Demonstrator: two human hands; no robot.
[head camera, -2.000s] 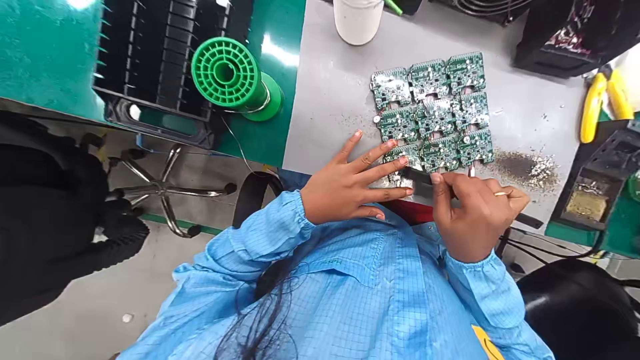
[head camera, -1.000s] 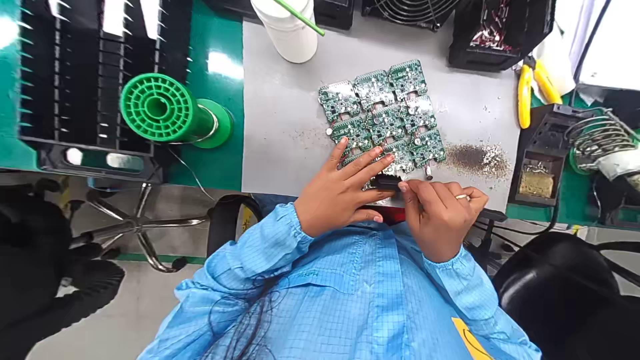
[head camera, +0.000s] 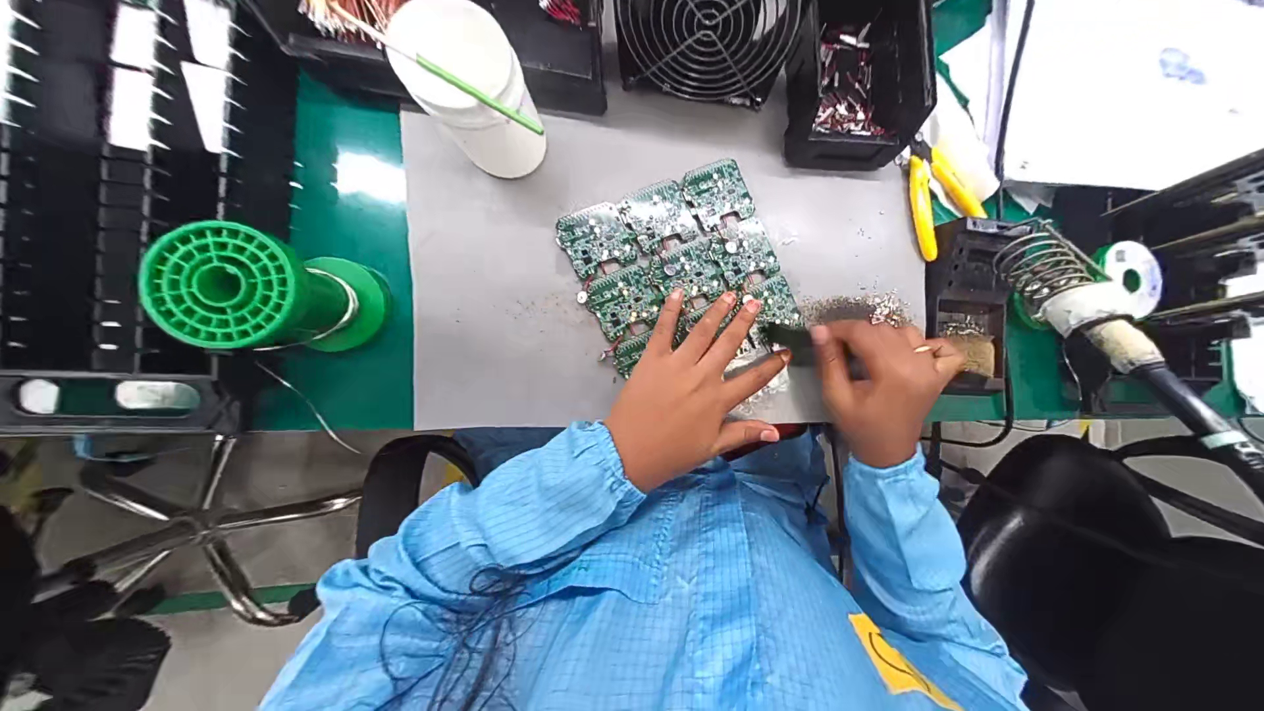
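Observation:
A panel of several joined green circuit boards (head camera: 681, 257) lies tilted on the grey mat. My left hand (head camera: 691, 385) presses on its near part with fingers spread. Just right of it, my right hand (head camera: 884, 380) pinches a dark, flat tool (head camera: 795, 346) whose kind I cannot tell; the tool's left end is at the panel's lower right edge, near my left fingertips. A ring sits on one right finger. Small metallic clippings and dark debris (head camera: 859, 308) lie on the mat just beyond my right hand. The part of the panel beneath my left hand is hidden.
A white bottle (head camera: 494, 118) with a green stick stands behind the panel. Left is a green solder spool (head camera: 222, 286) beside a black rack (head camera: 109, 400). A fan (head camera: 706, 44) and a parts bin (head camera: 859, 89) stand behind. Yellow-handled pliers (head camera: 923, 207) and a soldering iron (head camera: 1136, 346) are right.
My right hand, with the dark tool, has moved from the panel's near edge to its lower right edge. My left hand stays spread on the panel. The view has shifted.

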